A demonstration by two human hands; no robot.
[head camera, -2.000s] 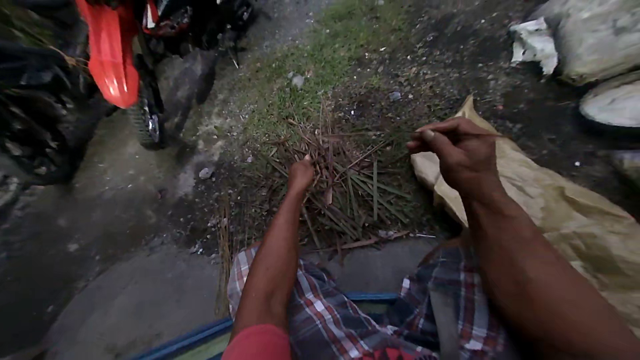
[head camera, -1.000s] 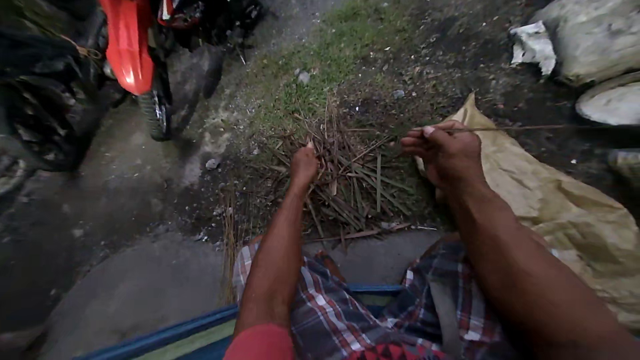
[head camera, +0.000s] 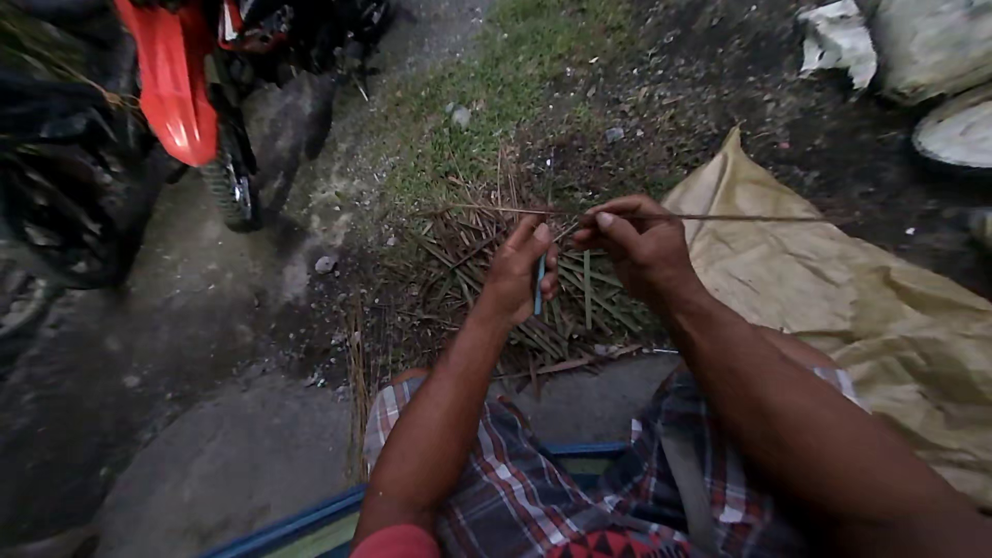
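Observation:
My left hand [head camera: 523, 267] is closed on a small knife with a light blue handle [head camera: 539, 287]; its blade points up toward the right hand. Just to the right, my right hand [head camera: 639, 236] pinches a long thin brown plant stick [head camera: 752, 218], which runs level past both hands. Fingertips of the two hands are close together, with the blade between them near the stick. Below them on the ground lies a heap of cut green and brown leaf strips [head camera: 587, 291]. A bundle of thin sticks [head camera: 356, 380] stands left of my knee.
A tan woven sack [head camera: 783, 271] lies at the right. Motorcycles, one with a red fender [head camera: 174, 93], stand at the upper left. Pale filled sacks [head camera: 938, 46] are at the upper right. A blue-edged seat [head camera: 325, 508] is beneath my legs; grass grows beyond the heap.
My left hand has come from over the heap toward my right hand, and the blue handle now shows. The stick, earlier stretching right from my right hand, now crosses above both hands.

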